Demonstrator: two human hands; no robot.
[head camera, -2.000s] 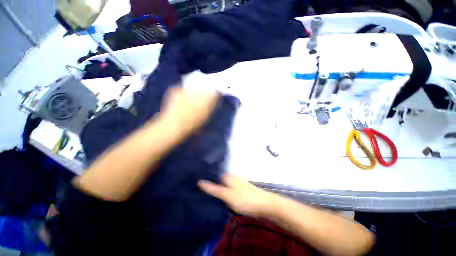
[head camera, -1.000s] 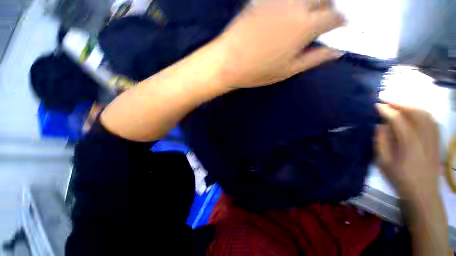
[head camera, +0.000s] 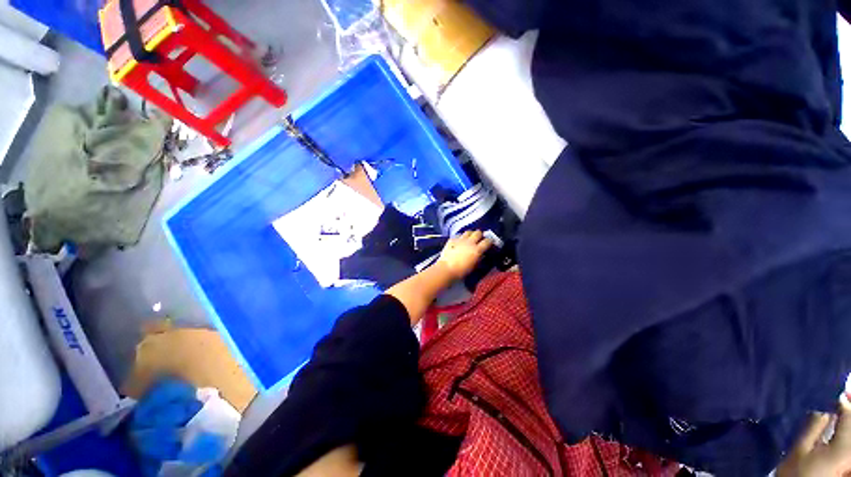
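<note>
The blue bin (head camera: 219, 270) lies at the centre left, with white paper (head camera: 322, 228) and dark cloth pieces (head camera: 378, 252) in it. My left hand (head camera: 464, 253) is at the bin's right edge, at a bundle of dark strips with white edges (head camera: 467, 210). Its fingertips touch a small pale end there; the grip is partly hidden. The navy garment (head camera: 672, 233) hangs large over the right side, from the table over my lap. My right hand (head camera: 817, 447) is at the bottom right corner, cut off by the frame, at the garment's lower edge.
A red stool (head camera: 201, 70) stands at the upper left. Green cloth (head camera: 93, 172) and brown cardboard (head camera: 182, 363) lie on the floor. A white table edge (head camera: 504, 112) runs beside the bin. My red checked apron (head camera: 495, 373) covers my lap.
The view has swung left and down, from the machine table to the bin. My left hand has left the navy garment and reached to the strips. The garment now lies at the right.
</note>
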